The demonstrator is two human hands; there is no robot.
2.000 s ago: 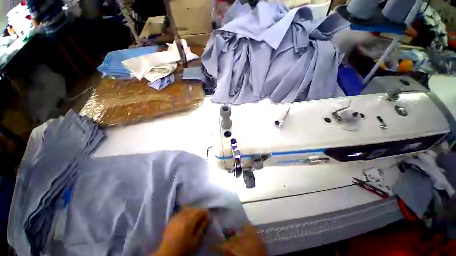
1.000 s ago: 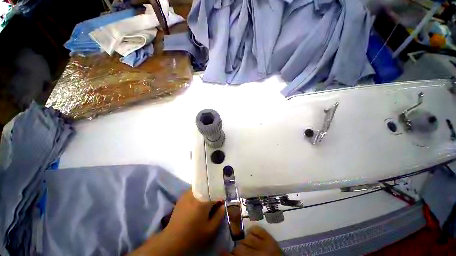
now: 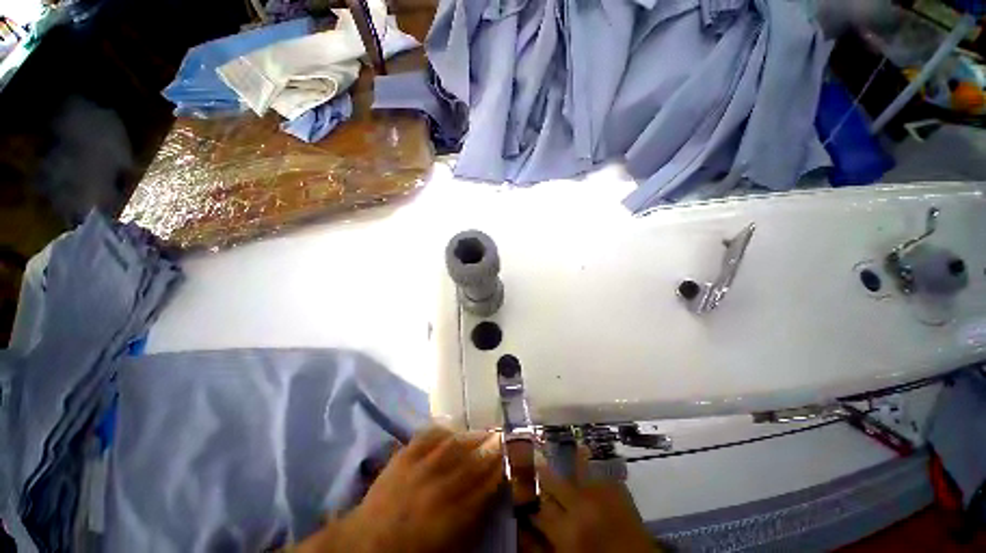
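Observation:
The white sewing machine head (image 3: 605, 313) lies across the right half, with a chrome take-up lever guard (image 3: 519, 443) at its front. Blue-grey cloth (image 3: 249, 432) lies spread on the table left of the machine. My left hand (image 3: 432, 497) rests on the cloth's right part, just left of the guard. My right hand (image 3: 584, 513) is just right of the guard, cut off by the bottom edge. A narrow cloth strip (image 3: 494, 531) shows between the hands. The needle, presser foot and most fingertips are hidden, so the grip is unclear.
A layered blue-grey stack (image 3: 65, 378) is at the far left. A plastic-wrapped brown board (image 3: 281, 178) and folded white pieces (image 3: 287, 70) lie behind. Draped blue-grey garments (image 3: 627, 86) hang behind the machine. Small red-handled snips (image 3: 878, 430) lie at the right.
The view has moved closer to the machine head. Both hands have moved from the front of the cloth up to the guard. Most recently, my right hand has moved slightly up and right.

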